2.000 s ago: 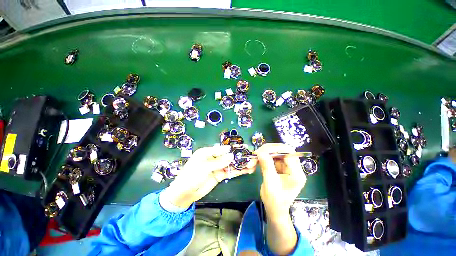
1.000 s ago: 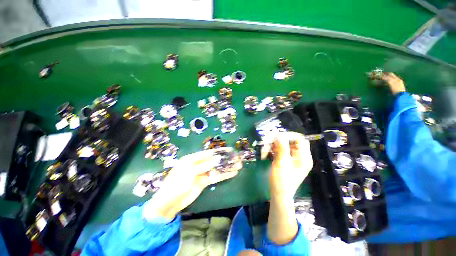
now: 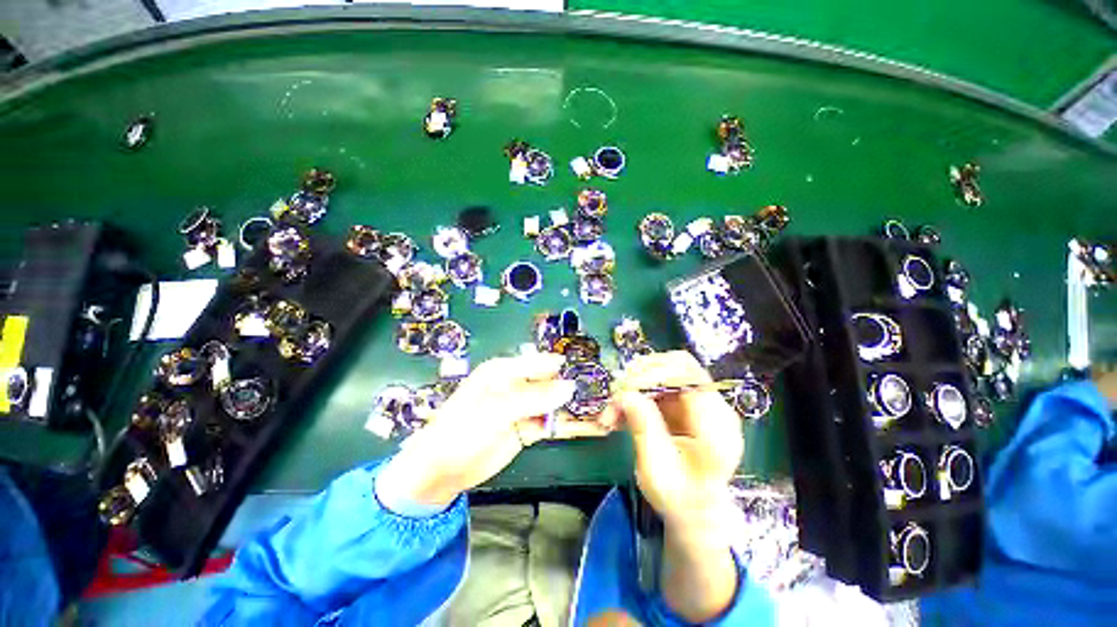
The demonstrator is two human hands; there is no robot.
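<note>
My left hand [image 3: 496, 410] holds a round unit [image 3: 588, 385] with a dark face and a gold-brown portion at its top, low in the middle of the view. My right hand [image 3: 686, 429] grips thin tweezers [image 3: 696, 387]; their tip end is at the unit's right edge, partly hidden by my fingers. Whether the tweezers hold a small part cannot be told. The dark parts box [image 3: 713, 321] with white specks lies beyond my right hand.
The left compartment tray [image 3: 337, 294] holds several units. The right tray [image 3: 845, 490] holds rings. Scattered units [image 3: 593, 257] lie across the green bench [image 3: 404, 110]. A black equipment box [image 3: 61, 294] is at left. A person's blue sleeve [image 3: 1053, 472] is at right.
Since one second ago, my right hand has moved left from the parts box to the held unit. The other person's hand has withdrawn from the back right, where a unit remains.
</note>
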